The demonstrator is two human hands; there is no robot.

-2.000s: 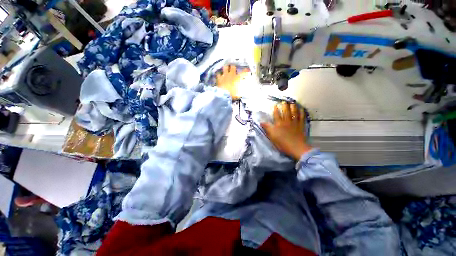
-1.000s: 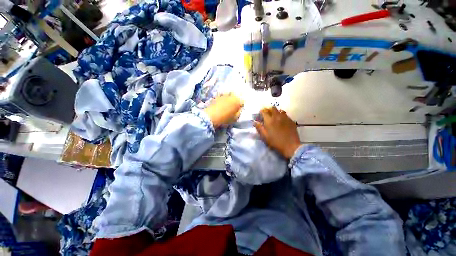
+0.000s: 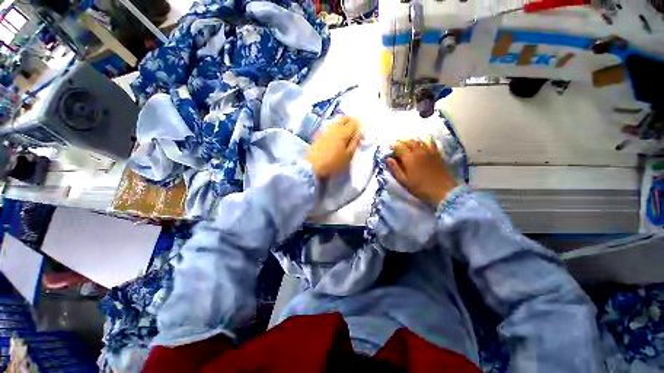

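Note:
The wrong side of the fabric (image 3: 406, 216), pale blue-white, lies under both hands in front of the machine and hangs over the table's front edge. A darker seam (image 3: 378, 191) runs down it between the hands. My left hand (image 3: 334, 148) lies on the pale cloth left of the presser foot, fingers bent; whether it grips the cloth cannot be told. My right hand (image 3: 420, 170) rests on the cloth just below the foot, fingertips at the seam; its grip is also unclear. The presser foot and needle (image 3: 402, 102) are washed out by bright light.
The white sewing machine (image 3: 480, 55) stands behind and right. A fabric bundle (image 3: 233, 62) of blue floral cloth is heaped left. Brown tape (image 3: 149, 195) is on the table's left front. A grey motor-like housing (image 3: 80, 109) is far left. Blue loops (image 3: 655, 197) hang at the right edge.
The view has shifted. My left hand has moved back from beside the foot since the first frame. The pale cloth now spreads wider around the hands and shows right of the foot.

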